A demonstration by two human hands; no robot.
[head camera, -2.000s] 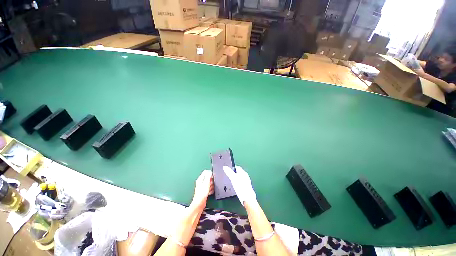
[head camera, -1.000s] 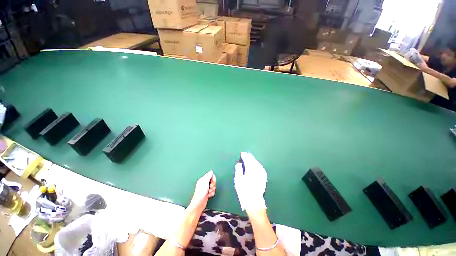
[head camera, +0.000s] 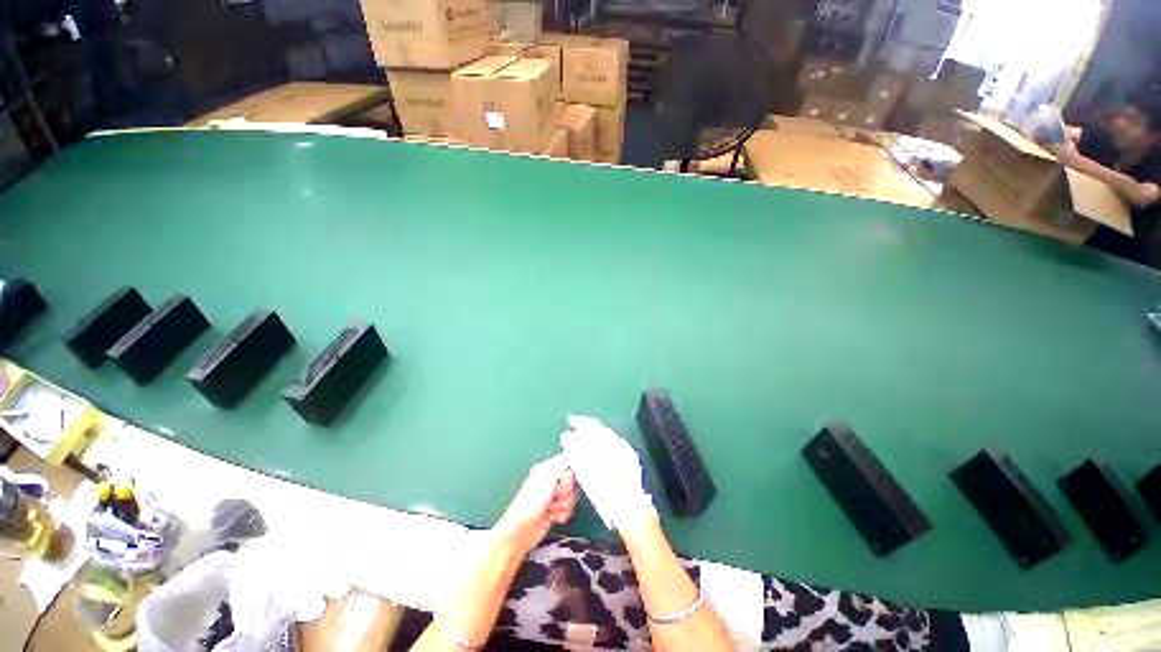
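My left hand [head camera: 540,506], which looks bare, and my right hand [head camera: 609,471], in a white glove, meet at the belt's near edge. The left fingertips are pinched together, with a tiny dark spot at them, too small to identify. The right fingers reach over the left fingertips; what they hold, if anything, is hidden. A black unit [head camera: 676,453] stands on the green belt [head camera: 509,280] just right of my right hand, apart from it. Other black units stand in a row to the right [head camera: 866,489] and to the left [head camera: 336,373].
A pale edge strip [head camera: 382,541] borders the belt. At the lower left are a whitish plastic bag [head camera: 191,605] with black bits, a yellow-rimmed tray [head camera: 51,414] and small bottles. Cartons [head camera: 503,102] are stacked beyond the belt. A person [head camera: 1127,159] handles an open carton at the upper right.
The black unit held two seconds ago now stands on the belt to the right. My right hand has moved left to meet my left hand. The left and right rows have shifted rightward in view.
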